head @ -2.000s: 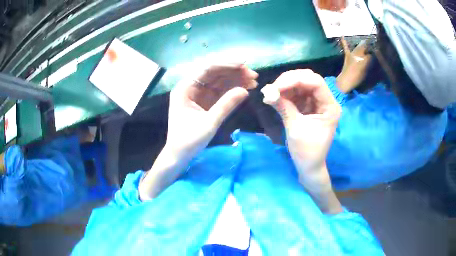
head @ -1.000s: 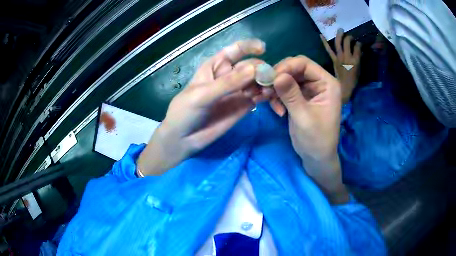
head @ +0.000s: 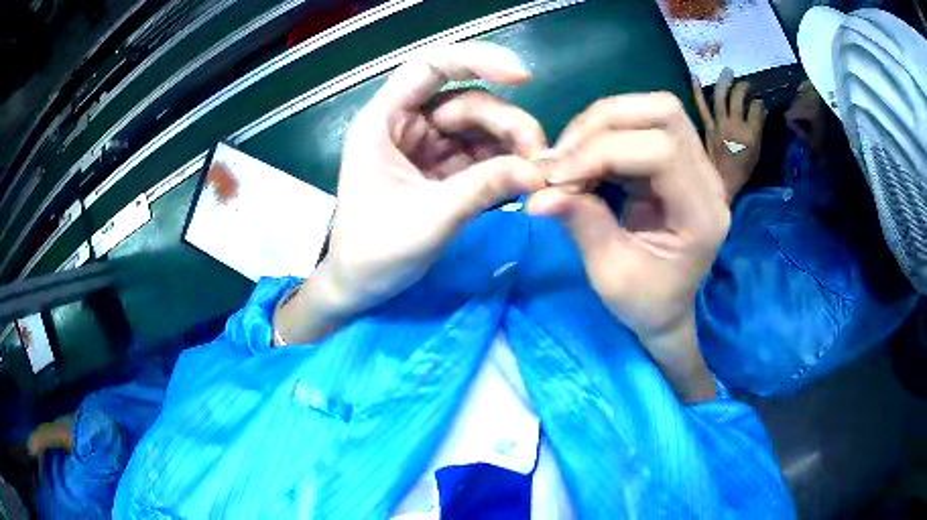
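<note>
My left hand (head: pixel 402 188) and my right hand (head: pixel 651 193) are bare and raised in front of my chest. Their thumbs and index fingers meet and pinch a small pale finger cot (head: pixel 545 159). Only a sliver of it shows between the fingertips; the rest is hidden. The other fingers of both hands are curled.
A white parts board (head: pixel 280 218) with copper-coloured parts lies on the green bench (head: pixel 158 279) at left. Another board (head: pixel 737 46) is at upper right, beside a neighbour's hand (head: pixel 734 132) and white cap. Metal rails run behind. Another blue-sleeved person is at lower left.
The pale cot showed clearly between my hands a second ago; now my fingertips have closed together and mostly cover it. Two seconds ago my hands were apart, with it in my right fingers.
</note>
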